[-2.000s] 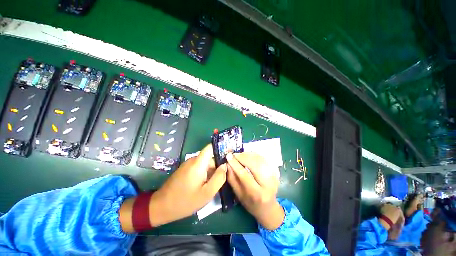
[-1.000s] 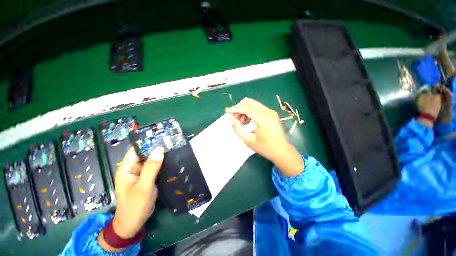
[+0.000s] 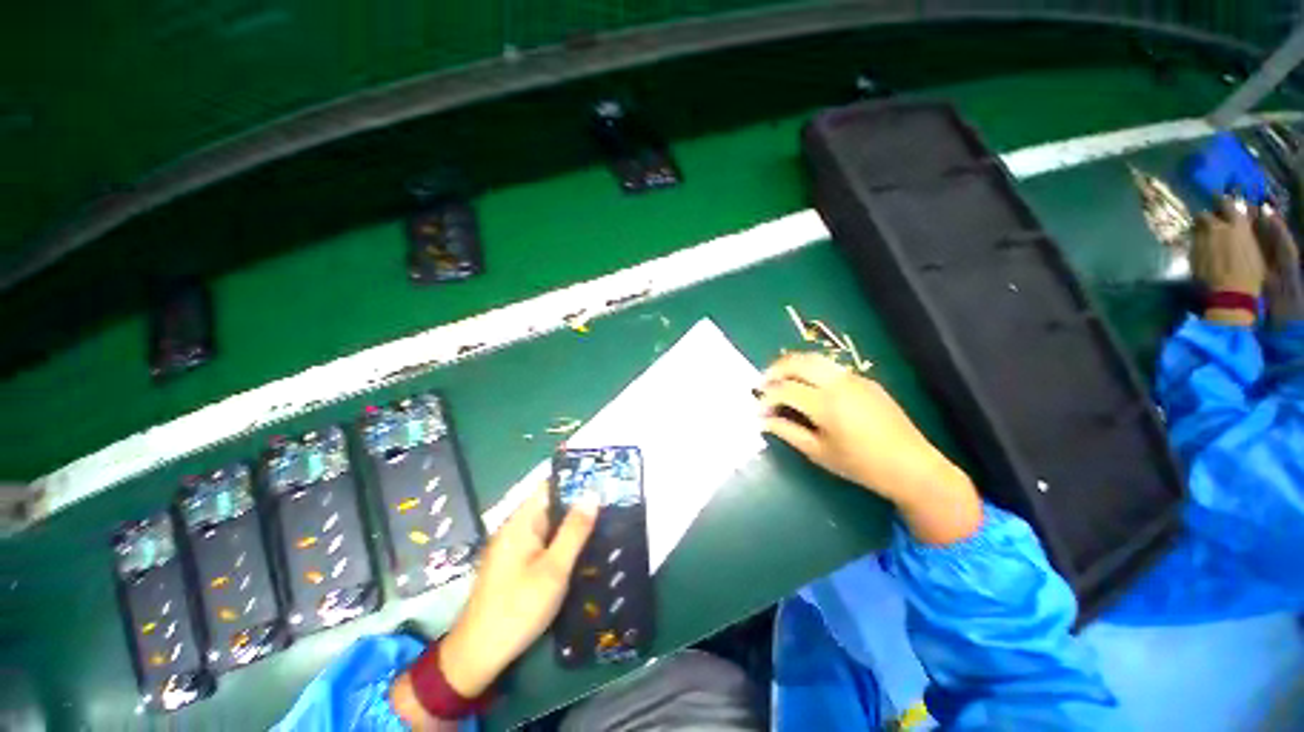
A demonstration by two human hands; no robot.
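Note:
My left hand (image 3: 512,596) holds an open black phone body (image 3: 611,562) upright in the view, thumb over the blue-and-silver circuit board at its top end. Short orange and white marks show on its flat black middle. The phone overlaps the lower left of a white sheet (image 3: 684,429) on the bench. My right hand (image 3: 765,406) is at the sheet's right edge, with fingers bent and thumb and forefinger slightly apart. A tiny dark spot shows at its fingertips; whether it holds a small part cannot be told.
Several open phone bodies (image 3: 418,493) stand in a row at left. Thin strips (image 3: 827,338) lie beyond my right hand. A long black compartment tray (image 3: 1001,329) is at right. Beyond the white edge strip, the green belt carries phones (image 3: 445,236). A neighbour's hands (image 3: 1233,258) are far right.
The view has shifted. My right hand has moved from above the sheet's top to its right edge. My left hand has brought the phone away from the row, and it is now less tilted.

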